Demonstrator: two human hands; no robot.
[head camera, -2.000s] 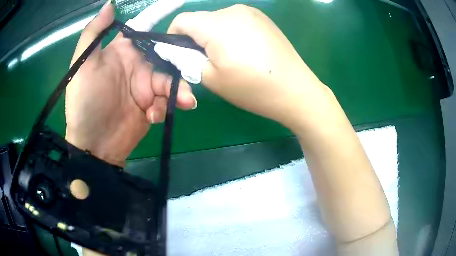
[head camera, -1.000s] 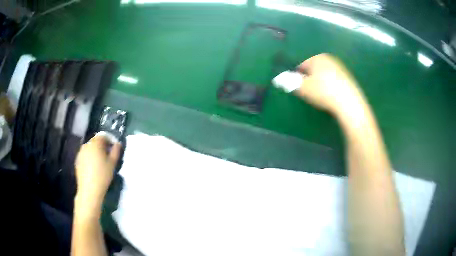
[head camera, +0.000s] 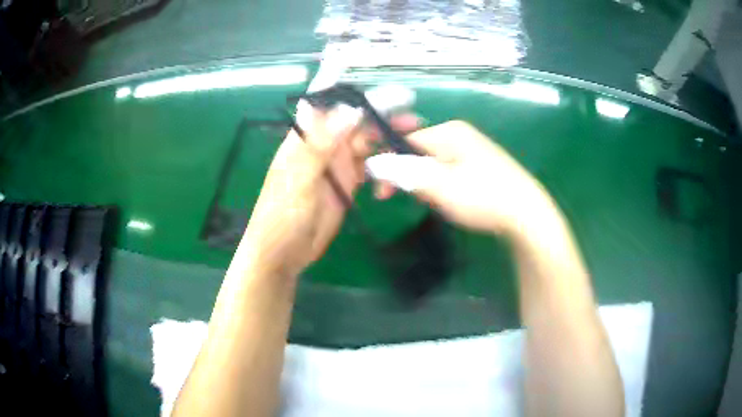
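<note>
A black phone middle frame (head camera: 421, 259) is held in the air in front of me, blurred, its wide plate end hanging down to the right. My left hand (head camera: 313, 171) grips its narrow end, with white finger cots on the fingertips. My right hand (head camera: 464, 175) is beside that end, with a white cot on the thumb. A slim dark shape runs into my right hand; I cannot tell whether it is a tool or the frame's rail.
A spare black frame (head camera: 224, 228) lies on the green surface (head camera: 163, 171), another dark frame (head camera: 682, 195) at the right. A ribbed black tray (head camera: 57, 309) is at the left edge. A white sheet (head camera: 407, 379) lies near me. A shiny, crinkled pile (head camera: 423, 32) is at the far side.
My left hand has moved from the tray to the centre and now holds a frame up. My right hand has come in beside it. The view has shifted, with the tray farther left.
</note>
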